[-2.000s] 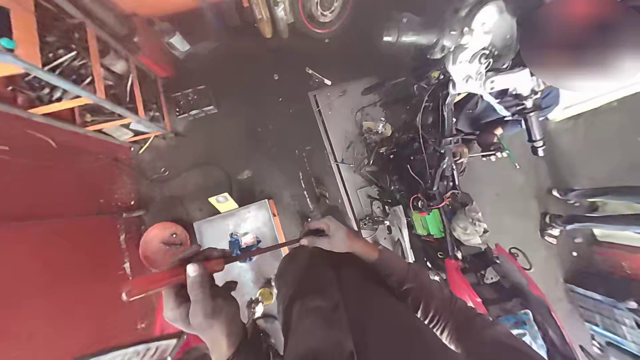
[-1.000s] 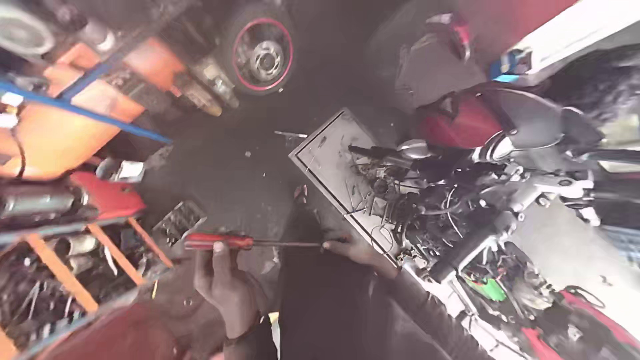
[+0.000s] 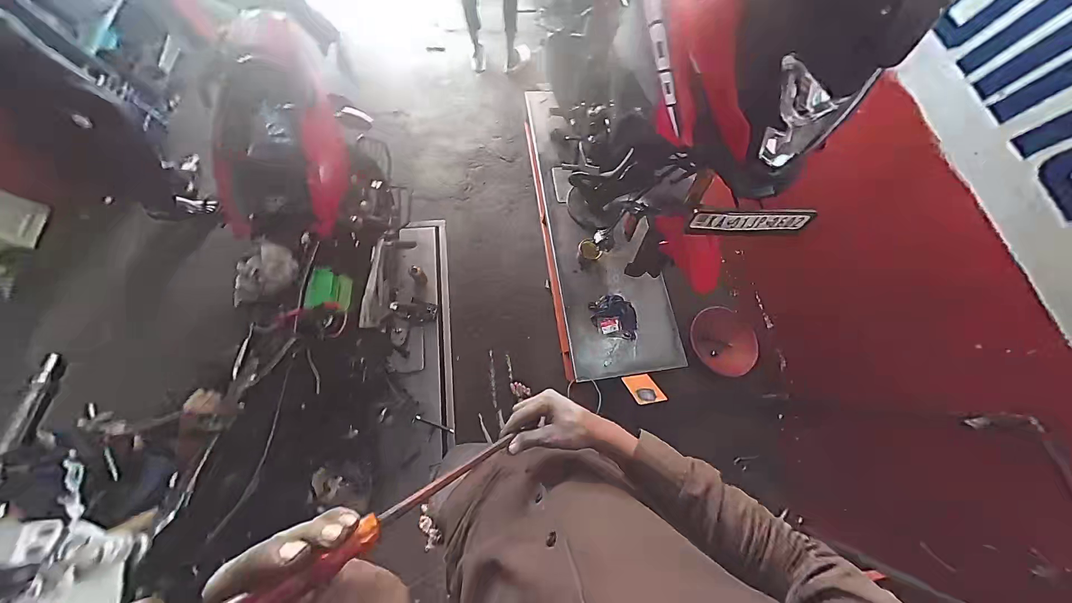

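Observation:
A long screwdriver (image 3: 445, 483) with a red and orange handle slants across the lower part of the head view, in front of my body. My left hand (image 3: 280, 554), at the lower left, is closed around its handle. At the far end of the metal shaft, the thumb and fingers of my right hand (image 3: 553, 423) pinch the tip. The screwdriver's handle end is partly hidden by my left hand and the frame edge. A dark blue part with a red and white patch (image 3: 615, 318) lies beyond my right hand on a metal platform (image 3: 645, 356).
A partly stripped motorcycle with a green block (image 3: 328, 289) and loose wiring stands left beside another platform (image 3: 446, 335). A red motorcycle (image 3: 708, 75) stands upper right, near a red bowl (image 3: 724, 342) and orange card (image 3: 644, 389). A person's legs (image 3: 494, 33) show at the top.
The view has swung strongly, bringing the red wall and right-hand platform into sight. Both hands stay on the screwdriver, whose handle now lies low at the left.

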